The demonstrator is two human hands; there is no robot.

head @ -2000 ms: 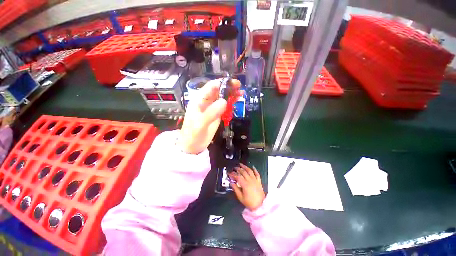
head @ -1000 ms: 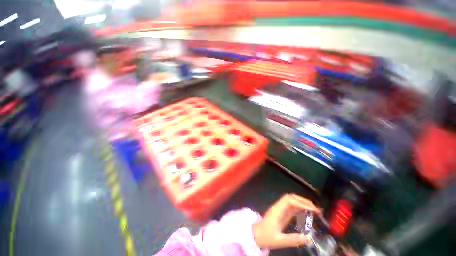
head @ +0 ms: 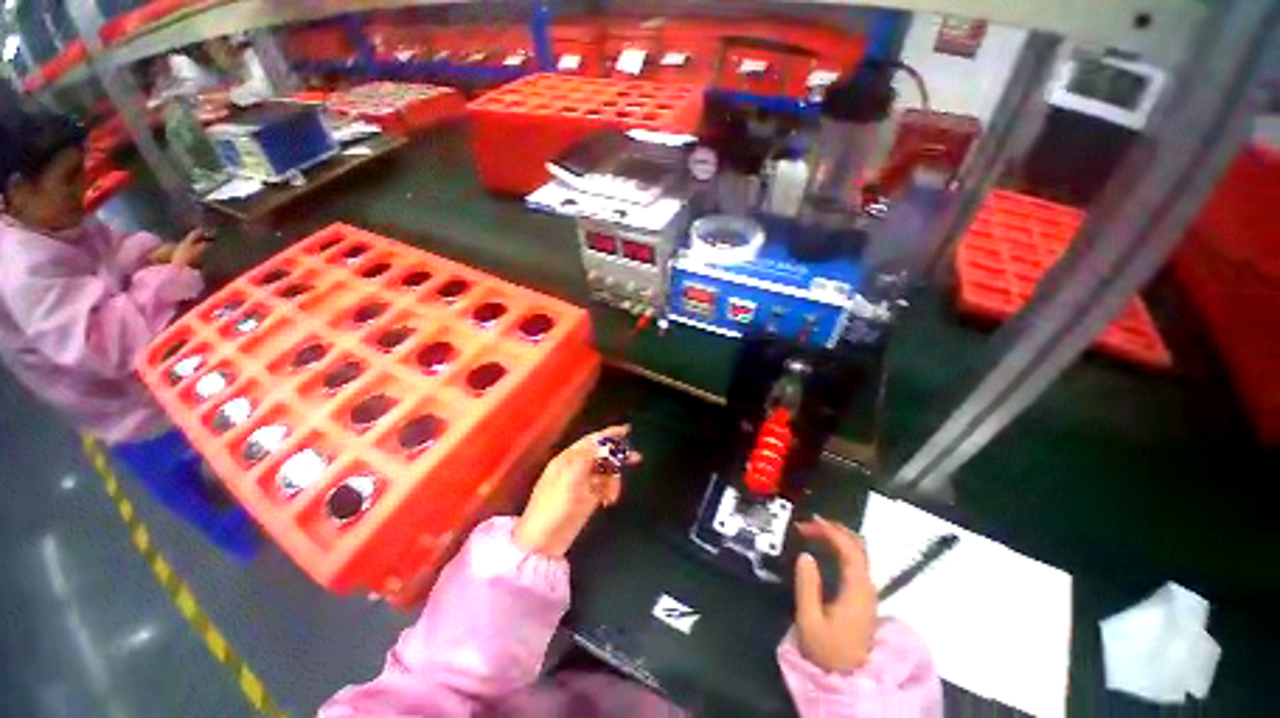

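Note:
My left hand (head: 569, 491) holds a small dark-and-silver round workpiece (head: 612, 452) between its fingertips, between the parts tray and the fixture. My right hand (head: 837, 600) is empty with fingers apart, just right of the fixture base plate. The toggle clamp's red ribbed handle (head: 768, 452) lies toward me over the silver-white nest plate (head: 752, 522). A black upright block stands behind the clamp. The large red-orange parts tray (head: 555, 368) at left has rows of round holes, some with shiny parts inside.
A white sheet (head: 1032, 596) with a dark pen (head: 920, 564) lies right of my right hand. A small label (head: 675, 613) lies in front of the fixture. Behind stand a power supply (head: 622, 267) and a blue box (head: 772, 297). A metal post rises at right. Another person sits far left.
The view swung left and partly back. My left hand went from the raised red handle to holding a workpiece near the tray; the handle is now down. My right hand has left the nest plate.

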